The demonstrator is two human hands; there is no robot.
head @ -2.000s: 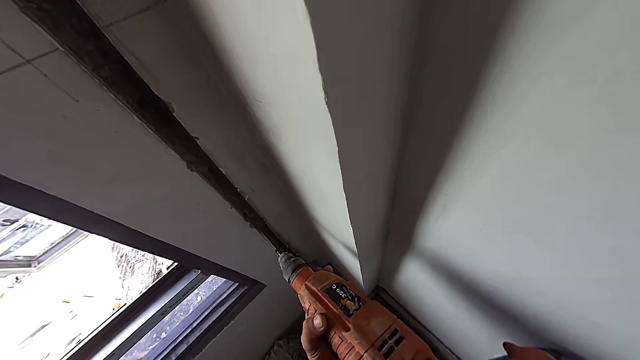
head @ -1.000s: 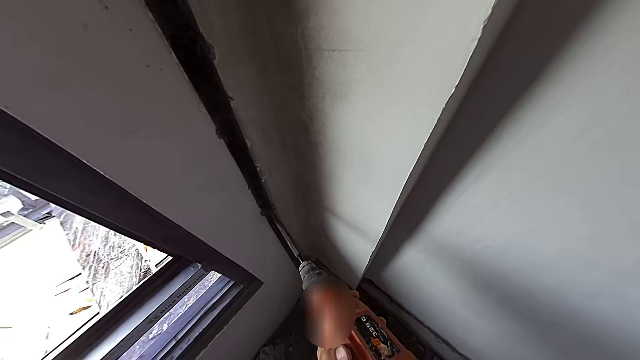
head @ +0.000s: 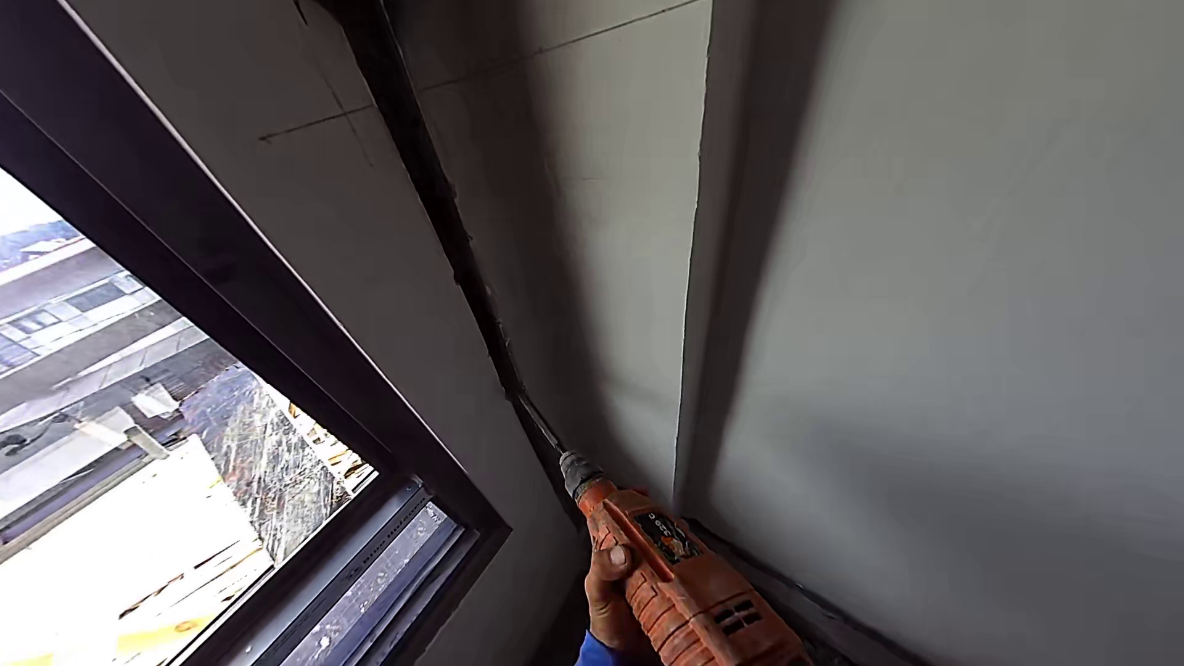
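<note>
An orange rotary hammer drill (head: 689,578) points up and away from the lower middle of the view. My left hand (head: 610,592) is wrapped around its front part, thumb on top, with a blue sleeve at the wrist. From the grey chuck (head: 581,472) a thin metal bit (head: 541,421) reaches to a dark, rough-edged groove (head: 444,208) in the corner between two plastered walls. Whether the tip touches the groove cannot be told. The rear of the drill is cut off by the lower edge, and my right hand is out of view.
A dark-framed window (head: 370,370) stands at the left, with its sill track (head: 370,564) low down; buildings show through the glass. A plastered wall edge (head: 698,231) juts out right of the groove. Along the foot of the right wall (head: 971,324) runs a dark gap (head: 814,601).
The view has shifted, showing more of the window. The drill remains at the groove, and more of my left hand and its sleeve shows now.
</note>
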